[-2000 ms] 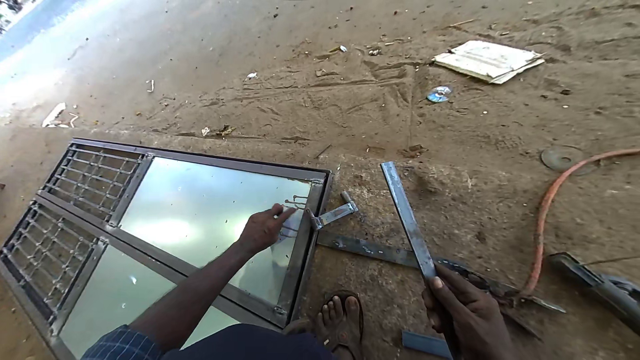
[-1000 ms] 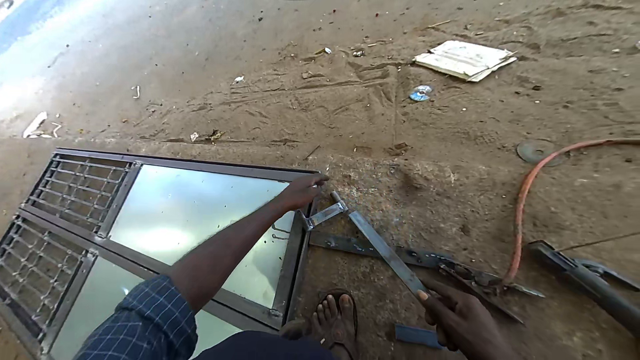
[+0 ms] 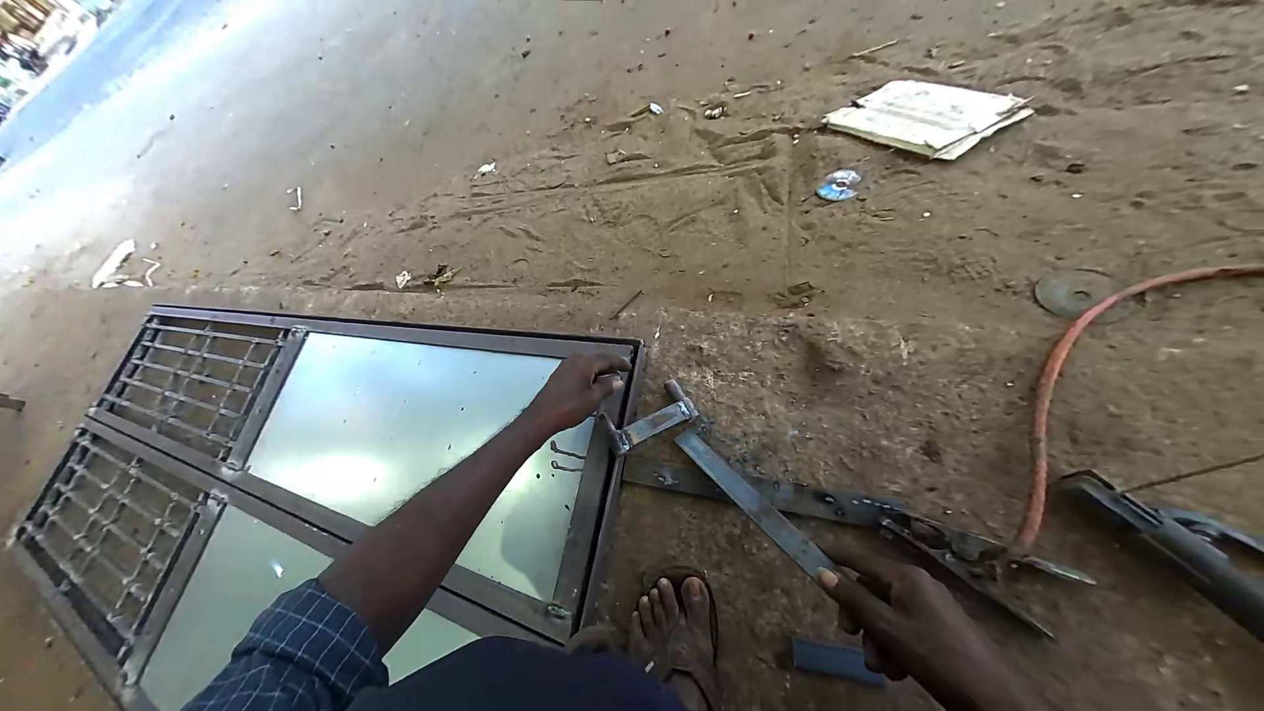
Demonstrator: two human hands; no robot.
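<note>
A metal frame with sheet panels and barred grilles (image 3: 464, 342) lies on the ground at the left. My left hand (image 3: 581, 387) rests near its right upper corner, fingers curled; whether it grips something small cannot be told. My right hand (image 3: 889, 607) holds a flat steel bar (image 3: 755, 509) by its lower end. The bar's far end meets or nearly meets a small welded metal bracket (image 3: 657, 425) with round ends, beside the frame's right edge. Under the held bar, another flat metal strip (image 3: 721, 487) lies on the ground, reaching from the frame to a clamp-like tool (image 3: 963, 548).
An orange-red hose or cable (image 3: 1049, 395) curves at the right, near a grinding disc (image 3: 1071, 293) and a dark metal tool (image 3: 1165, 543). A short metal piece (image 3: 834, 660) lies by my sandalled foot (image 3: 679, 627). Farther off are folded cardboard (image 3: 928, 118) and a blue-white disc (image 3: 839, 185).
My left hand has moved from the sheet panel to the frame's upper right corner. The bar in my right hand has tilted leftward, its far end now at the bracket.
</note>
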